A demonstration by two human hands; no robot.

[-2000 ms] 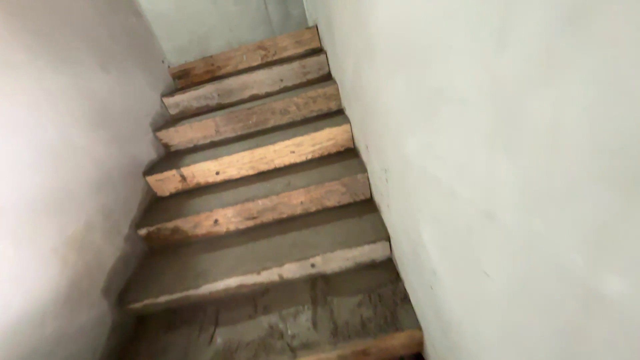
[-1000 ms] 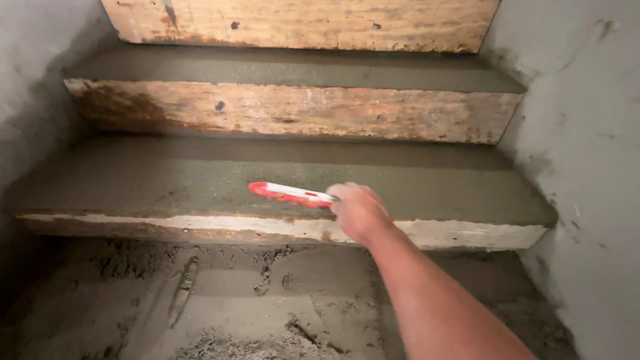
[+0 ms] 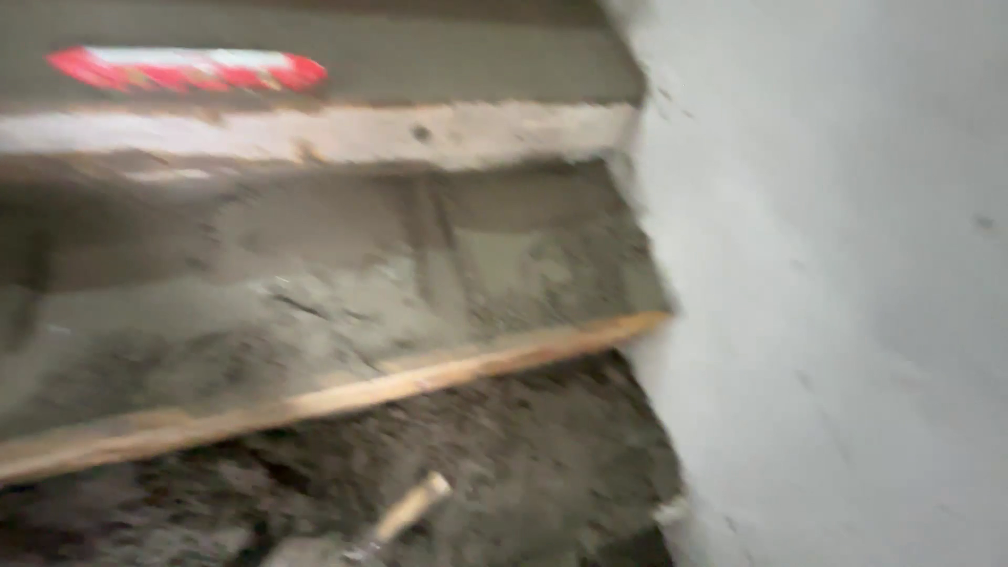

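Observation:
Neither of my hands shows in the head view now. A red and white tool (image 3: 189, 69), blurred and of a kind I cannot tell, lies on a smooth wet concrete step (image 3: 472, 59) at the upper left. Below it runs a pale wooden riser board (image 3: 512, 130). Rougher concrete (image 3: 512, 260) covers the step under that, edged by another wooden board (image 3: 394, 386). At the bottom, a tool with a wooden handle (image 3: 411, 505) rests on dark rough concrete; its lower end is blurred and cut off by the frame.
A pale plastered wall (image 3: 835, 260) rises along the right side and meets the ends of the steps. Lumpy dark concrete (image 3: 535, 457) lies below the lower board.
A hand was at the red and white tool one second ago; now the tool lies let go on the step and the hand is out of view. The view has swung down and right.

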